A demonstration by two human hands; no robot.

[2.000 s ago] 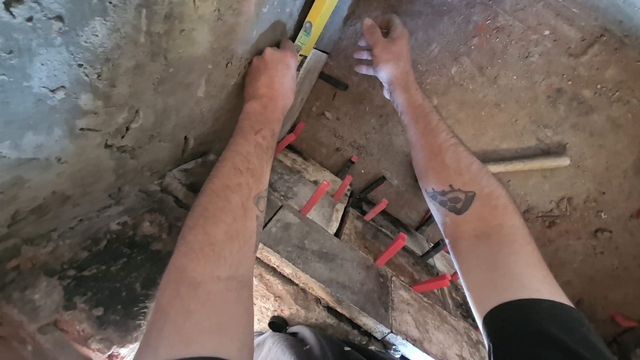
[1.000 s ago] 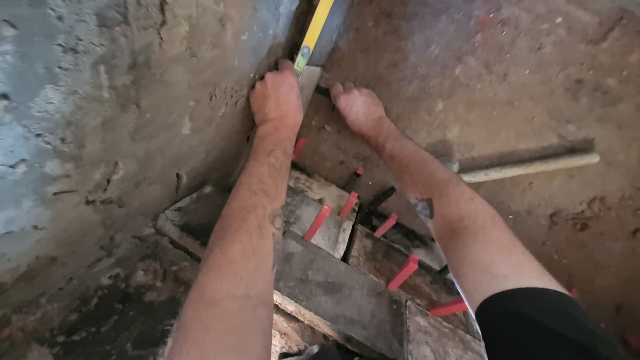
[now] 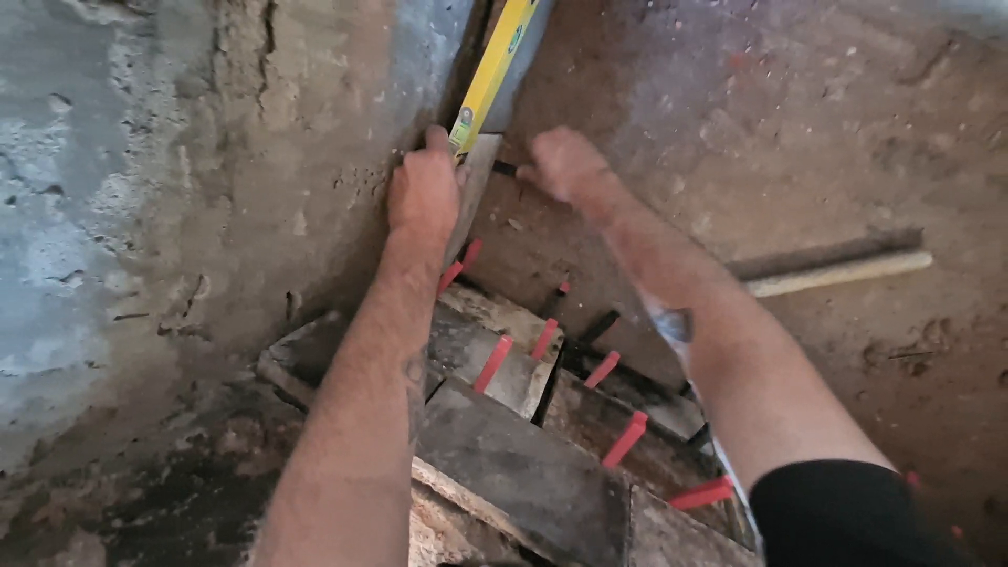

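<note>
My left hand [image 3: 428, 189] is on the near end of a yellow spirit level [image 3: 492, 71], which lies lengthwise along the wall. Under the level is a narrow grey slab [image 3: 476, 189]. Beside that slab a black wedge-like piece [image 3: 504, 168] sticks out, and the fingertips of my right hand [image 3: 565, 167] are at its outer end; the hand is blurred, so its grip is unclear. Nearer to me, red plastic tile-levelling wedges [image 3: 494, 364] stand up among grey tiles [image 3: 528, 465]. My left forearm hides part of the tiles.
A rough plastered wall [image 3: 197, 173] rises close on the left. To the right, a wooden handle [image 3: 843, 273] lies on the dusty brown floor [image 3: 787, 157], partly behind my right forearm. A black wedge [image 3: 600, 326] is beside the tiles.
My right hand, raised and spread beside the level two seconds ago, has come down to the black piece by the slab. My left hand remains at the level's near end.
</note>
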